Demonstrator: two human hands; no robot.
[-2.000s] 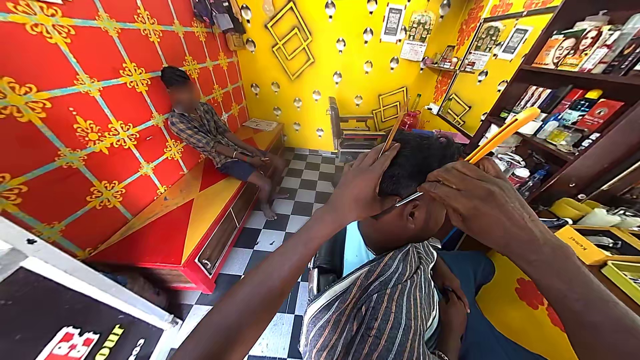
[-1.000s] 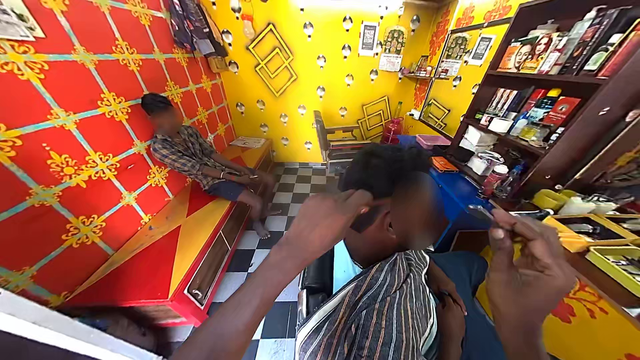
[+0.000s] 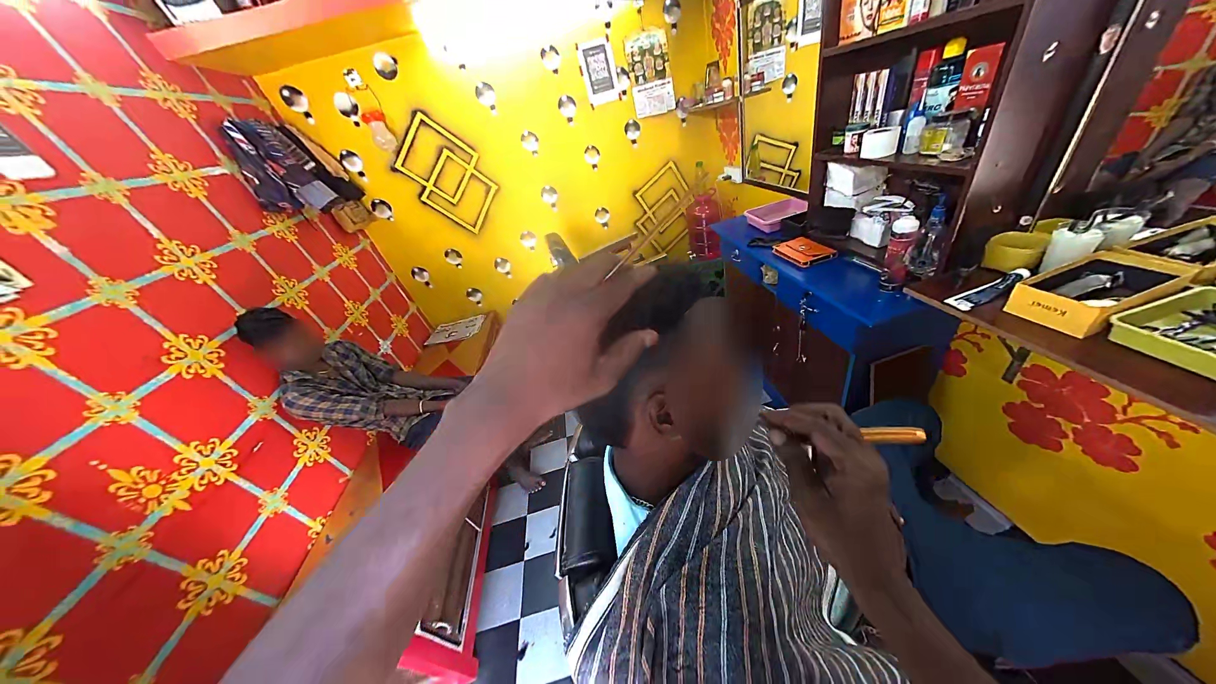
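Note:
My left hand point(image 3: 570, 332) lies against the dark hair point(image 3: 665, 304) of a seated person, its thumb toward the temple. A thin brown item point(image 3: 625, 258), possibly a comb, sticks up at its fingers; the rest is hidden. In front of the person's lower face, my right hand point(image 3: 836, 465) holds a straight razor by its orange handle point(image 3: 893, 435), which points right. The razor's blade is too blurred to make out. A striped cape point(image 3: 722, 579) covers the person's shoulders, with a light blue cloth point(image 3: 624, 503) at the neck.
A black chair point(image 3: 584, 522) supports the person. Another person point(image 3: 332, 380) sits at left by the red wall. On the right stand a blue cabinet point(image 3: 836, 304), shelves with bottles and boxes, and a counter with a clipper in a yellow box point(image 3: 1092, 290) and a green tray point(image 3: 1173, 328).
My right hand with the razor has moved from beside the ear to the front of the lower face. My left hand stays at the head. The view has shifted.

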